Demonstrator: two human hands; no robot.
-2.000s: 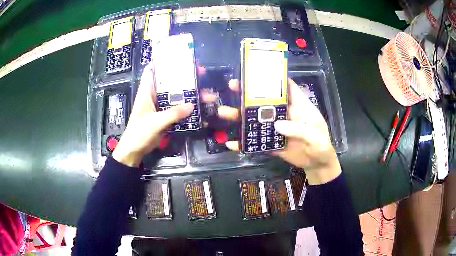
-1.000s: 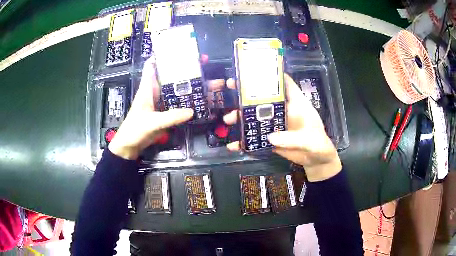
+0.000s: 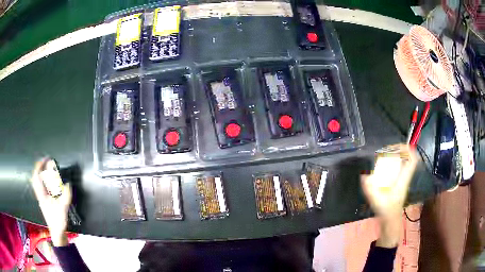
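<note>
My left hand (image 3: pixel 52 199) is at the far left near the bench edge, around a keypad phone (image 3: pixel 51 178) whose pale screen shows partly. My right hand (image 3: pixel 390 186) is right of the tray, around another keypad phone (image 3: pixel 388 166); its white screen shows, its keys do not. Between them lies a clear blister tray (image 3: pixel 223 162). Its near row holds several phones face down (image 3: pixel 223 95) with red round spots. Its far row holds two yellow-bordered phones face up (image 3: pixel 166 32) at left and one face down (image 3: pixel 308 24) at right.
Several flat batteries (image 3: pixel 212 196) lie in a row along the near bench edge. At right are a pink fan (image 3: pixel 423 64), red pens (image 3: pixel 420 125) and a dark handheld item (image 3: pixel 444 146). A white rail (image 3: pixel 64 40) runs behind the tray.
My hands have moved apart from above the tray, left hand to the far left and right hand to the right, phones still in them. The near-row phones and the batteries are now uncovered.
</note>
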